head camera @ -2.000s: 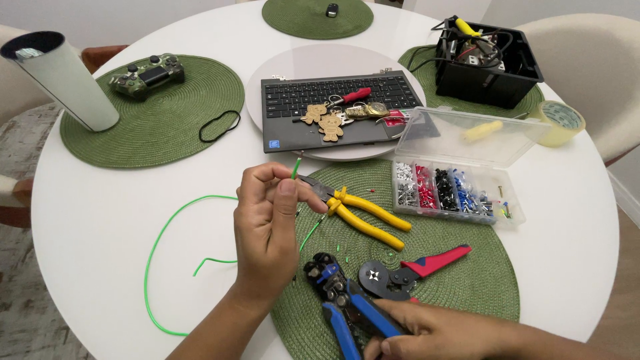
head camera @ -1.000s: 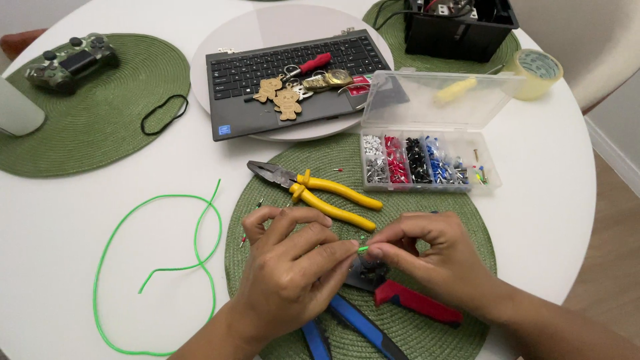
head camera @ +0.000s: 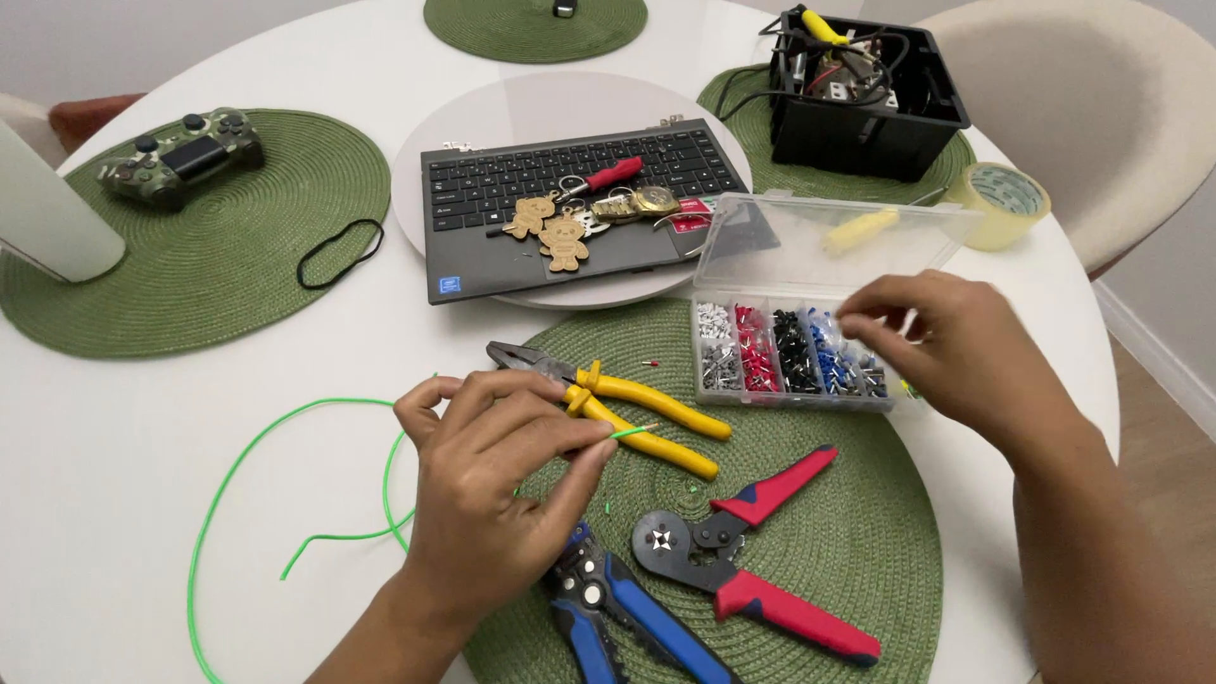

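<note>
My left hand (head camera: 518,465) pinches a green wire (head camera: 632,432) near its end, where bare metal shows at the tip. The rest of the wire curls over the white table at left. Above the right part of an open plastic box of wire ferrules (head camera: 793,399) is my right hand (head camera: 959,351), fingers curled; whether it holds anything cannot be told. Yellow-handled combination pliers (head camera: 655,404) lie behind my left hand. A blue-handled wire stripper (head camera: 608,598) and a ferrule crimper with red handles (head camera: 760,560) rest on the green woven placemat (head camera: 883,532).
A laptop base (head camera: 570,209) carries keychains and a wristwatch. Behind the ferrule box are a roll of clear tape (head camera: 997,204) and a black bin (head camera: 864,133) of parts and cables. At left are a game controller (head camera: 185,157), a black loop (head camera: 340,254) and a white cylinder (head camera: 52,199).
My hands were together at the wire's end a second ago; my right hand has moved away to the ferrule box. Two seconds ago it was on the wire stripper, which now lies free.
</note>
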